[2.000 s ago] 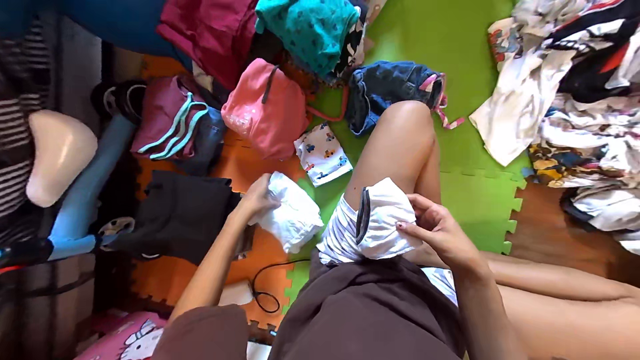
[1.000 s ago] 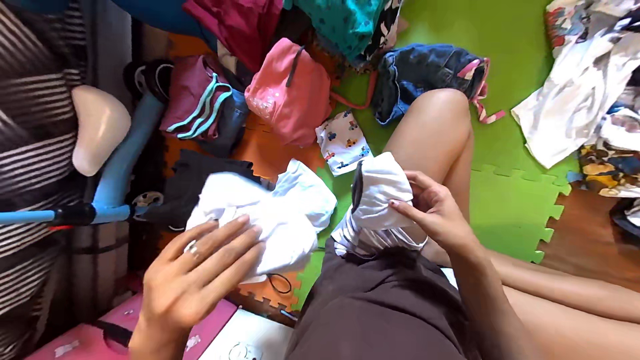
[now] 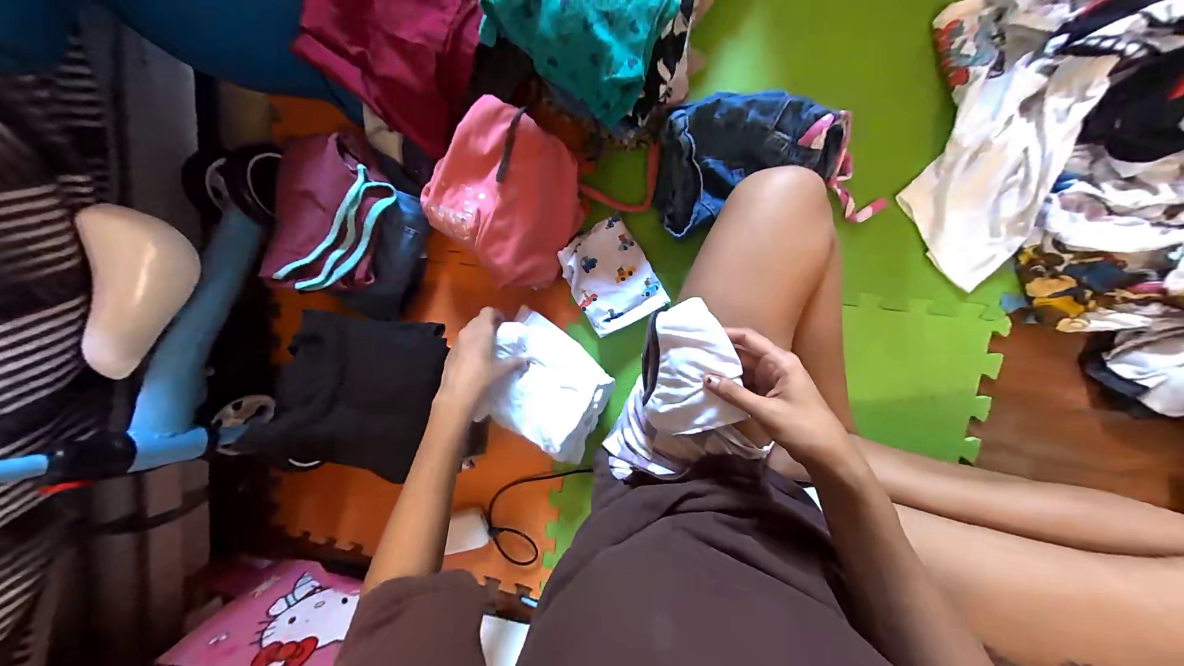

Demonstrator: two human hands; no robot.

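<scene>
My left hand rests at the upper left edge of a folded stack of white cloth on the orange mat, its fingers partly hidden; whether it grips the cloth is not clear. My right hand pinches a small folded white garment with a dark edge between thumb and fingers, over my thigh. Striped white cloth lies on my lap beneath it. Just above, a folded white cloth with a vehicle print lies on the mat.
Folded black clothes lie left, below a maroon garment. Ahead are a pink bag-like item, denim and teal cloth. A loose clothes pile lies right. A black cable and light blue frame are nearby.
My left hand, spread over the white cloth nearer to me one second ago, has moved forward with that cloth, now lying on the mat. My right hand still holds the small white garment.
</scene>
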